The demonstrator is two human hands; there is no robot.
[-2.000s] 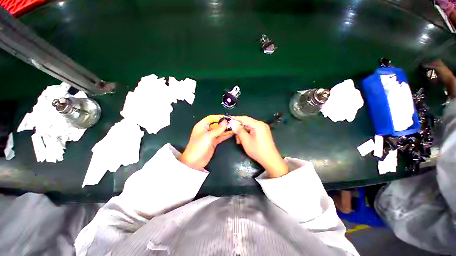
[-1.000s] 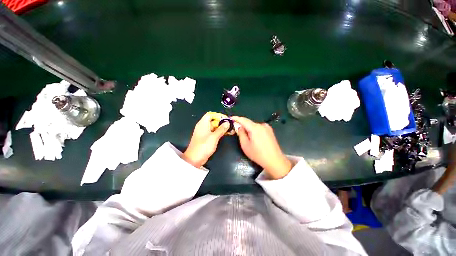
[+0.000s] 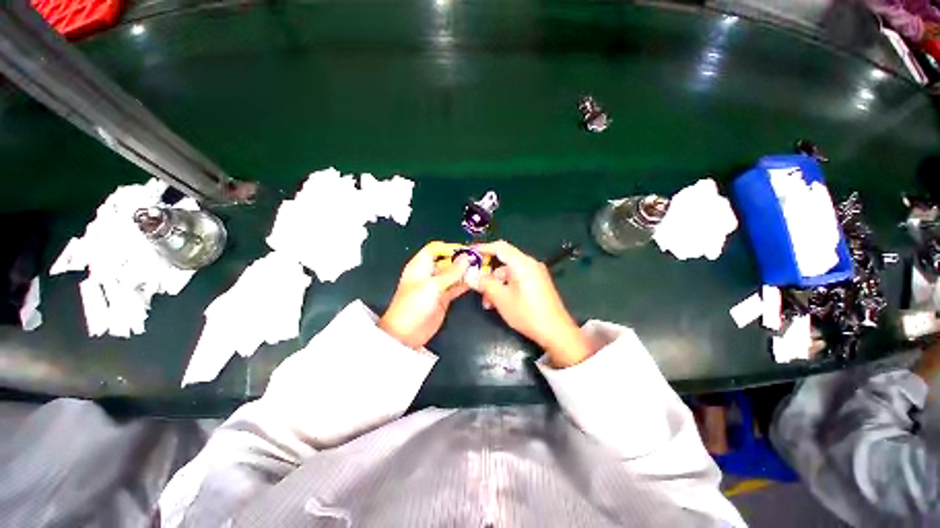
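My left hand (image 3: 421, 296), with yellow covers on its fingers, holds a small dark round module (image 3: 469, 258) with a purple glint. My right hand (image 3: 524, 300) meets it there and pinches a small white wipe (image 3: 473, 275) against the module. The fingers hide much of both. Another dark purple-glinting module (image 3: 478, 215) with a small silver tab lies on the green surface just beyond my fingertips. A third module (image 3: 594, 114) lies farther off, right of centre.
White wipes (image 3: 320, 225) lie left of centre. Clear bottles stand at left (image 3: 183, 236) and right (image 3: 629, 223). A blue bin (image 3: 763, 222) with white sheets and a heap of dark modules (image 3: 847, 309) are at right. A metal post (image 3: 134, 124) slants at upper left. A grey sleeve (image 3: 850, 433) shows at right.
The far module has shifted right along the surface. My hands stay together at the held module, with the fingers slightly rearranged. The neighbour's hand at far right is gone from where it was.
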